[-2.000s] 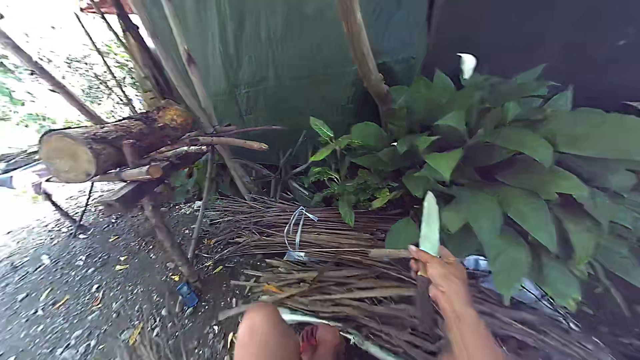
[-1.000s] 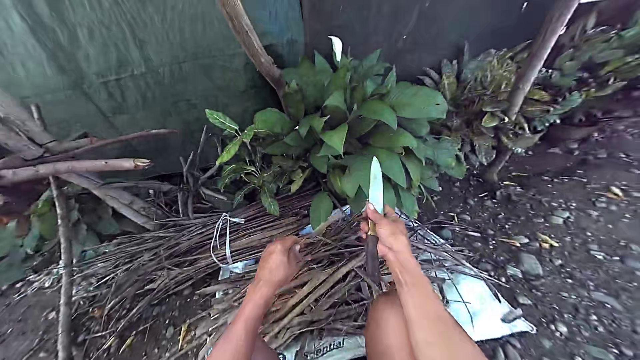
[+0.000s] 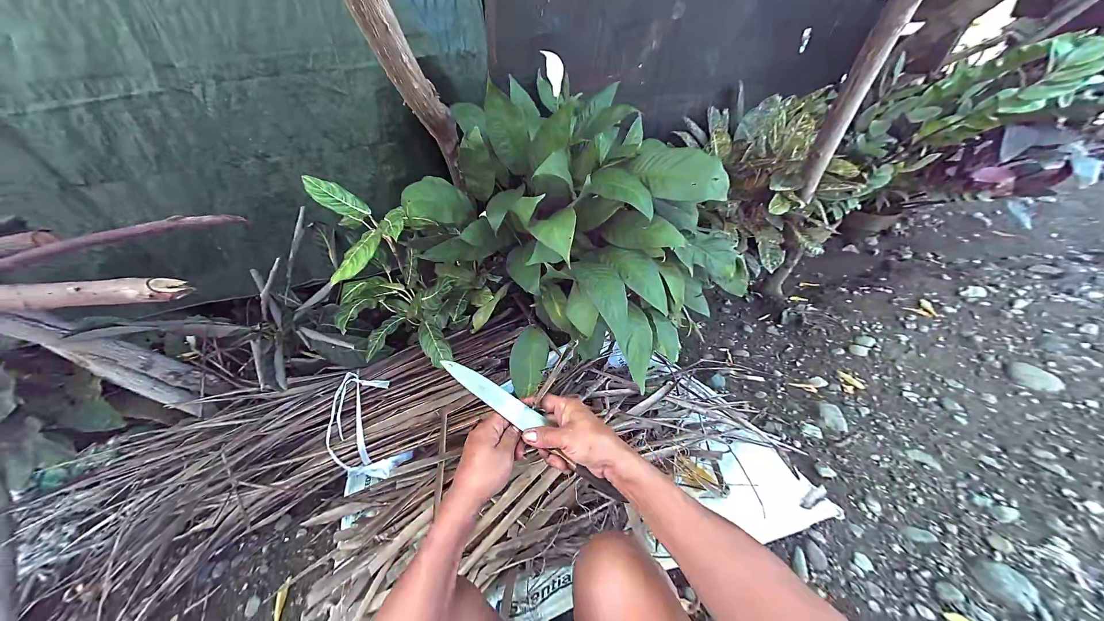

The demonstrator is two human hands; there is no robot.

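My right hand [image 3: 576, 435] is closed around a long knife [image 3: 493, 395], its pale blade angled up and to the left. Close against it, my left hand [image 3: 490, 453] has its fingers curled near the blade's base; whether they grip a thin stalk is hidden. Beneath both hands lies a loose heap of dry brown stalks [image 3: 509, 517]. To the left, a bundle of thin dry sticks [image 3: 216, 457] has a pale strap [image 3: 360, 431] looped on it.
A broad-leaved green plant [image 3: 595, 207] with a white flower stands just beyond the heap. White sacking [image 3: 768, 492] lies under the stalks at right. Cut branches [image 3: 95, 293] jut in from the left, wooden poles [image 3: 849, 103] lean ahead, and stony ground [image 3: 914, 414] spreads right.
My hands have come together at the knife; one second ago they were apart. The blade, upright before, now slants left. The view has swung right since two seconds ago.
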